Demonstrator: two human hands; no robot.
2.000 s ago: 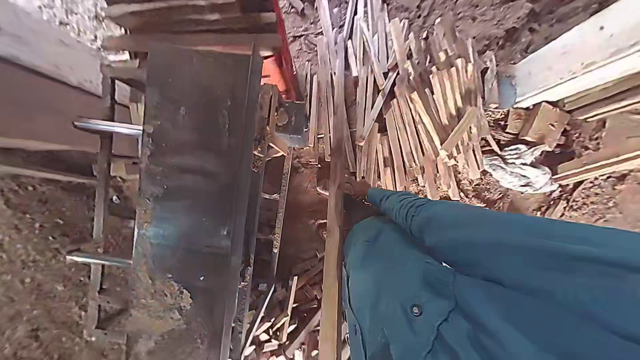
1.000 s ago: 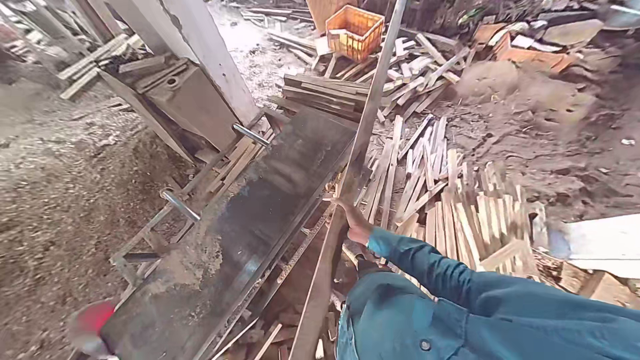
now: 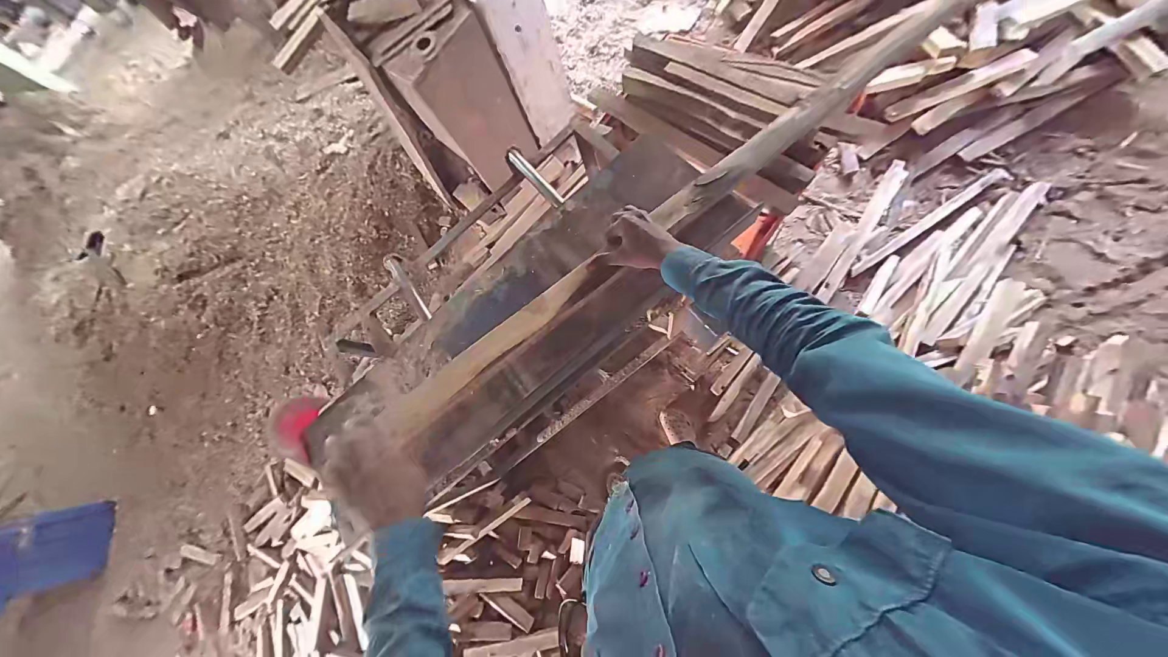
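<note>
A long wooden board [image 3: 511, 338] lies lengthwise over a dark metal machine table [image 3: 497, 306], its far end reaching past the table toward the upper right. My right hand [image 3: 639, 239] grips the board around its middle, fingers curled over the edge. At the near end, my left hand [image 3: 374, 470] is on the board's end; it is blurred, and its fingers cannot be made out. Metal rods [image 3: 535, 178] stick out from the frame along the table's far side.
Stacked boards [image 3: 712, 100] lie beyond the table. Split wood strips [image 3: 958, 246] cover the ground at right, short offcuts [image 3: 301, 547] at lower left. A red round part [image 3: 297, 427] sits at the table's near corner. A blue object [image 3: 55, 552] lies far left.
The board, beside the table a second ago, now lies over it. My right hand has moved with it onto the table side. My left hand has come into view at the board's near end.
</note>
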